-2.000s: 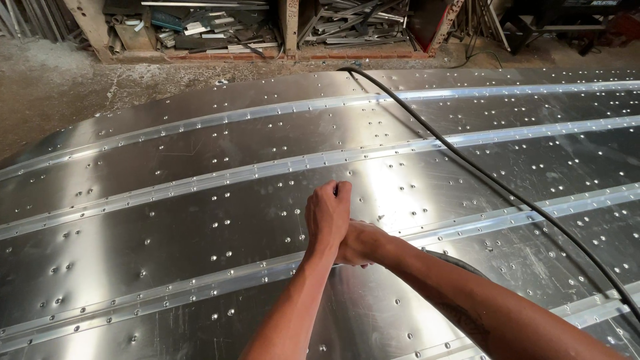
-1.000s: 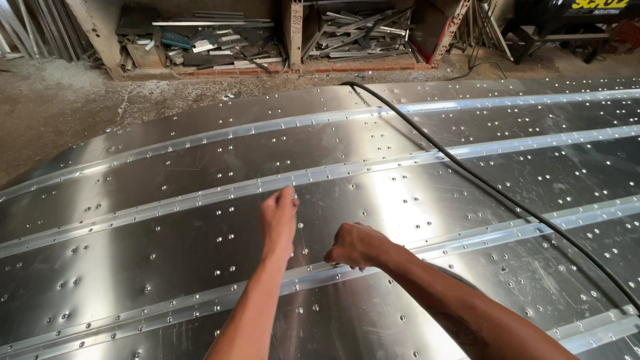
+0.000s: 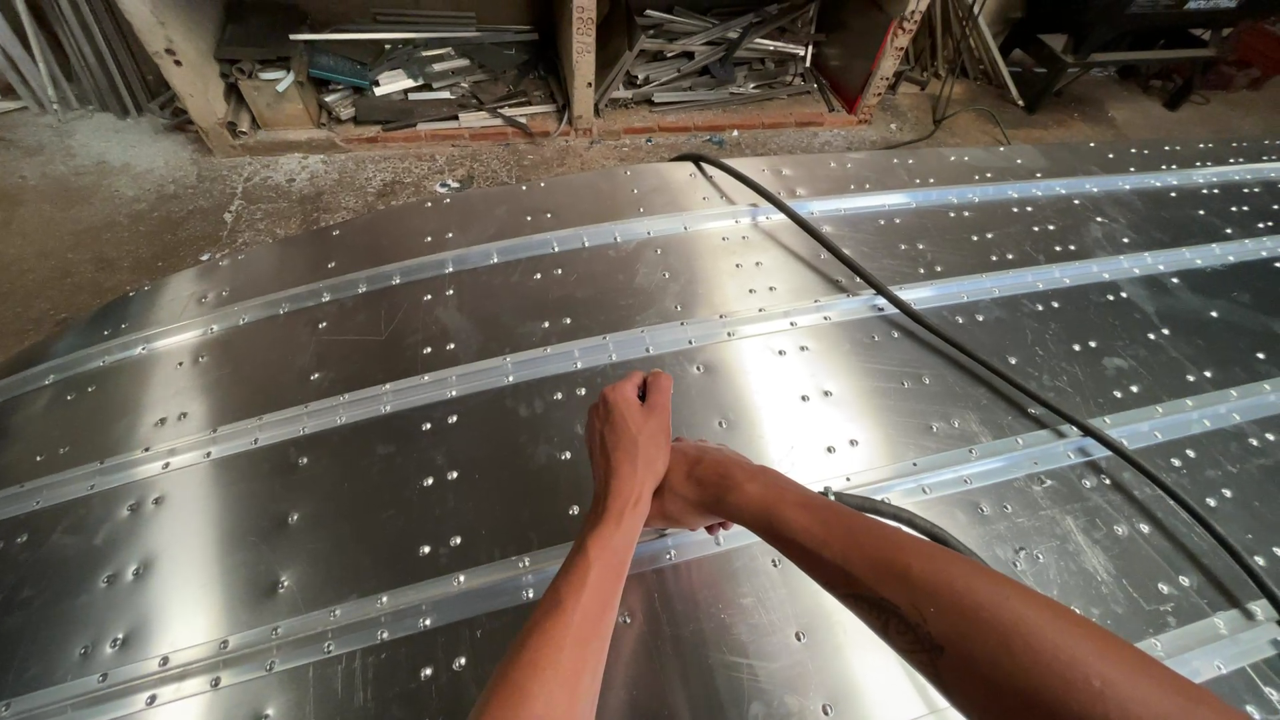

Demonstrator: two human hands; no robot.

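Below me is a riveted aluminium sheet panel with several raised metal ribs running across it. My left hand is curled into a fist over the panel, between two ribs; a small dark spot shows by its thumb, and what it may hold cannot be made out. Close against the left wrist, on its right, is my right hand, its fingers bent and partly hidden. Whether it grips anything does not show. A dark hose end with a metal fitting emerges from behind the right forearm.
A long black hose crosses the panel diagonally on the right. Beyond the far edge lie a concrete floor, bays with metal offcuts and a wooden post. Long metal strips lean at the far left.
One second ago my hands were apart, the left one further left. Now they are together again, much as two seconds ago.
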